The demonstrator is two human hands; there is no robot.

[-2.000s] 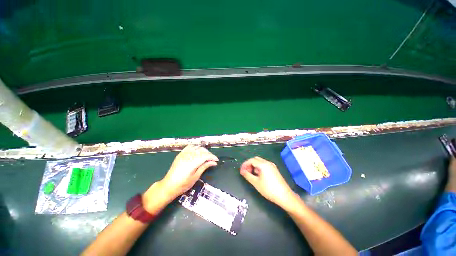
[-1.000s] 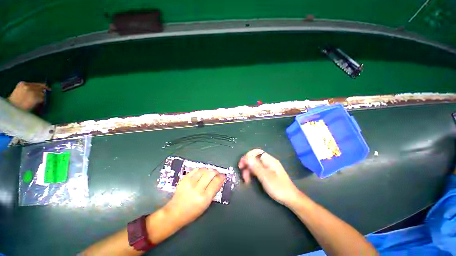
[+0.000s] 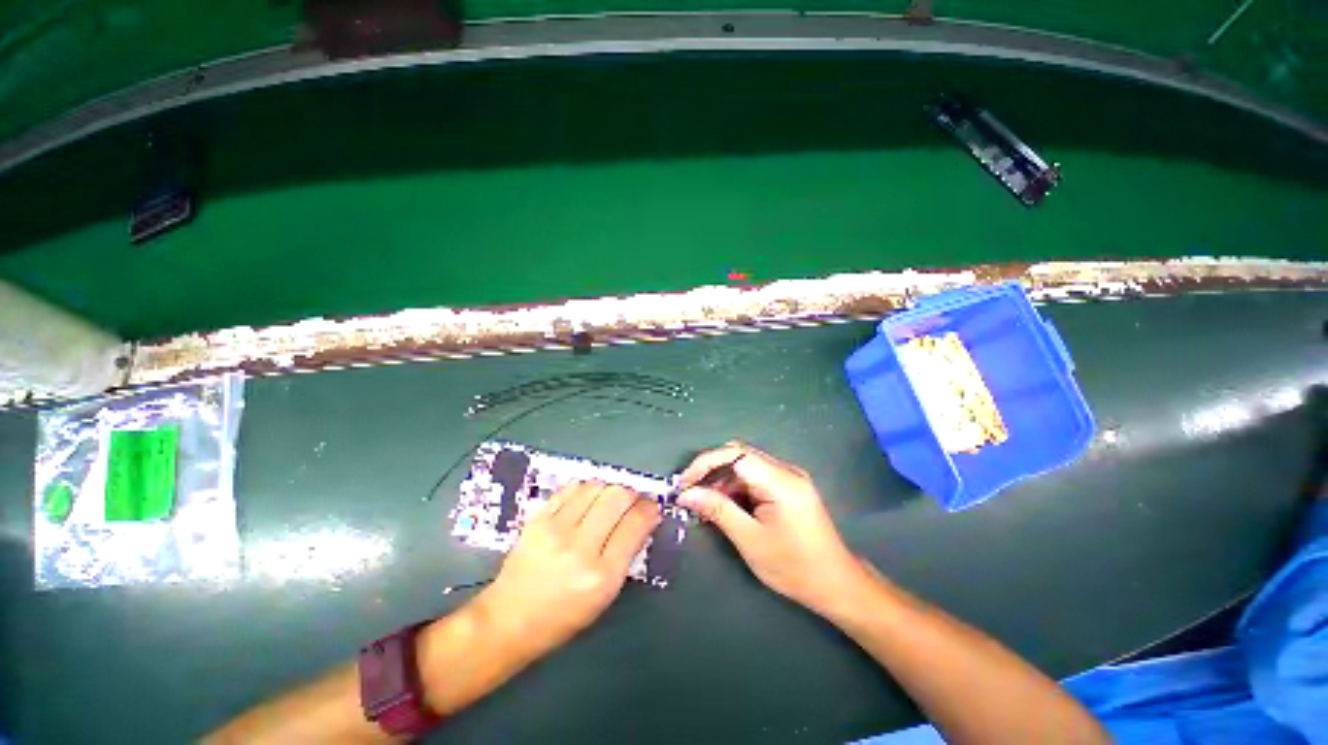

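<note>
An opened phone unit (image 3: 503, 488) with white and black internals lies flat on the dark-green bench in front of me. My left hand (image 3: 583, 542) rests over its middle, fingers on its surface. My right hand (image 3: 757, 512) is at its right end, thumb and index finger pinched at the upper right corner on a small dark part, mostly hidden by the fingertips. Several thin black cables (image 3: 590, 381) lie curved on the bench just beyond the phone.
A blue bin (image 3: 1027, 393) with a white-orange label or contents stands right. A clear bag (image 3: 207, 502) with green pieces (image 3: 141, 475) lies left. Beyond the worn taped edge (image 3: 641, 312), a green conveyor carries phones (image 3: 996, 150). A wrapped post (image 3: 51, 347) stands left; blue cloth (image 3: 1282, 655) shows lower right.
My left hand has moved from the cables onto the phone. My right hand has closed in to the phone's right end. Another person's hand at far left has gone; the view has shifted.
</note>
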